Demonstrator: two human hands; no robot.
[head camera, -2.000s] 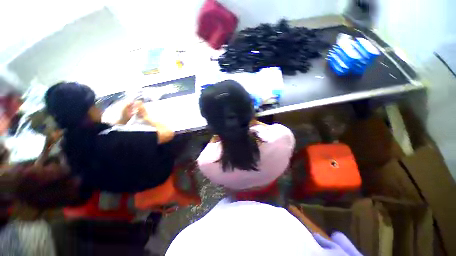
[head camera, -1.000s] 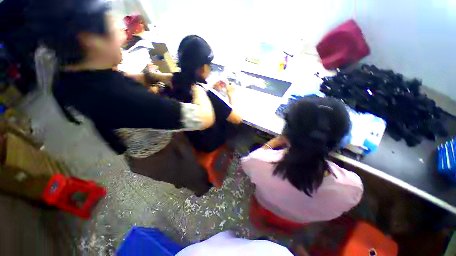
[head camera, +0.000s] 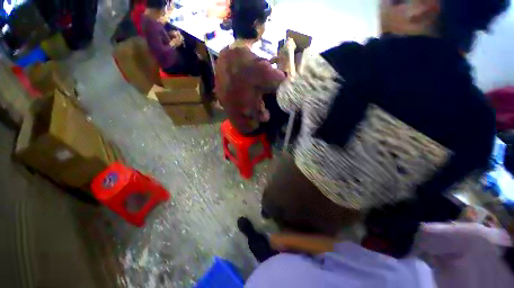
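Note:
Neither of my hands shows clearly. My pale lavender top (head camera: 338, 270) fills the bottom edge. A tan strip (head camera: 304, 243) lies against it, blurred; I cannot tell if it is a forearm. Nearest in front, a person in a black top (head camera: 417, 95) with a speckled light garment (head camera: 372, 157) stands close at the right and hides much of the table. A blue crate (head camera: 221, 274) is cut off by the bottom edge.
A red stool (head camera: 129, 194) stands beside cartons (head camera: 70, 146) at the left. Seated workers (head camera: 245, 84) line the white table (head camera: 194, 25); one sits on another red stool (head camera: 247, 149). An open carton (head camera: 183, 101) is on the littered floor (head camera: 186, 197).
The view has swung left along the table. The standing person in black now fills the right side, and the black heap has left the picture. More floor, cartons and seated workers show.

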